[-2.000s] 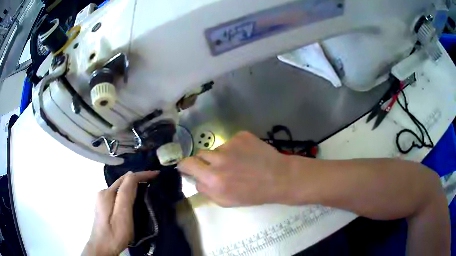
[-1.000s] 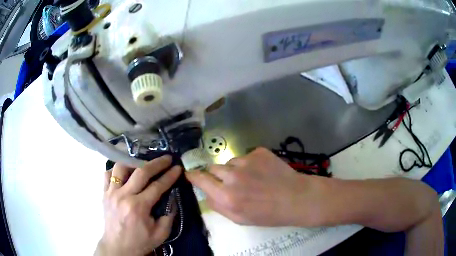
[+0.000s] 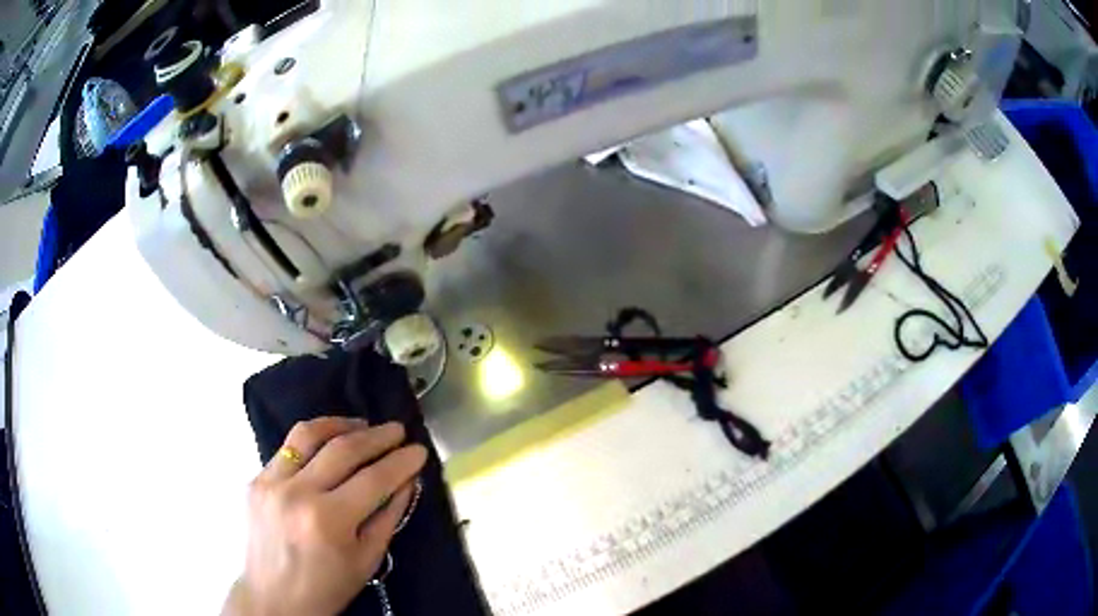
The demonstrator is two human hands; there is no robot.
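A black bag panel (image 3: 443,542) runs from under the needle area (image 3: 359,315) down towards me. A silver zipper (image 3: 412,505) curves out beside my fingers, with another short length below it. My left hand (image 3: 323,511), with a ring on one finger, lies on the panel below the presser foot area, fingers bent onto the cloth. The foot and needle are hard to make out behind the off-white knob (image 3: 412,339). My right hand is not in view.
The white sewing machine arm (image 3: 421,120) spans the top. Red-handled snips (image 3: 650,360) with black cord lie right of the needle light. Second snips (image 3: 879,255) lie farther right. Yellow tape (image 3: 542,433) and a printed ruler (image 3: 674,523) cross the front; blue bins stand around.
My right hand has left the picture, uncovering the near snips and the yellow tape. My left hand has moved back from the presser foot area, showing more black cloth. The view has shifted.
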